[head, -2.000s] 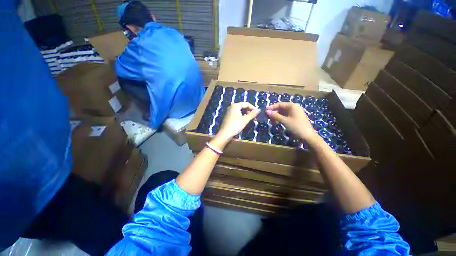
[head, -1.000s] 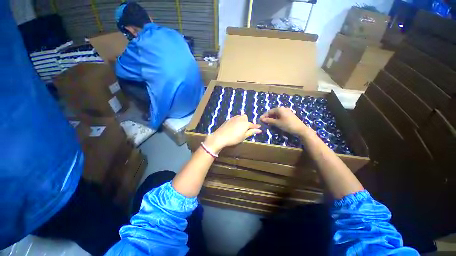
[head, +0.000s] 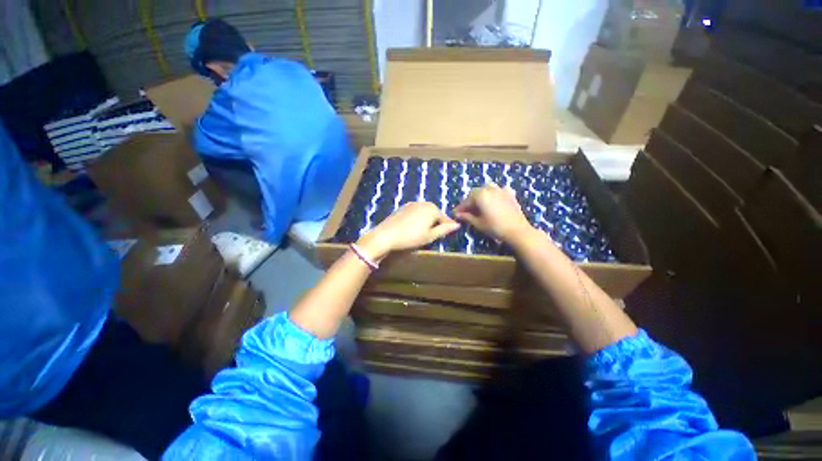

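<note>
An open brown carton (head: 487, 263) lies in front of me with its lid standing up behind. Round black parts (head: 397, 178) fill it in rows, with white strips between them. The parts at the right look glossier. My left hand (head: 413, 226) is bare, with a pale band at the wrist, low over the middle of the rows. My right hand (head: 493, 214) is beside it, and the fingertips of both hands nearly meet. Both hands have fingertips pinched together. Whether a small piece is between them is too small to tell.
The open carton rests on stacked cartons (head: 424, 347). A person in a blue smock (head: 279, 135) sits at the back left. Another blue sleeve (head: 50, 279) is close at the left edge. Brown cartons (head: 721, 207) stand at the right. A grey floor (head: 401, 410) shows below.
The view has shifted slightly, so the carton sits further left in the picture. My hands have come closer together, and their fingertips now nearly touch over the rows.
</note>
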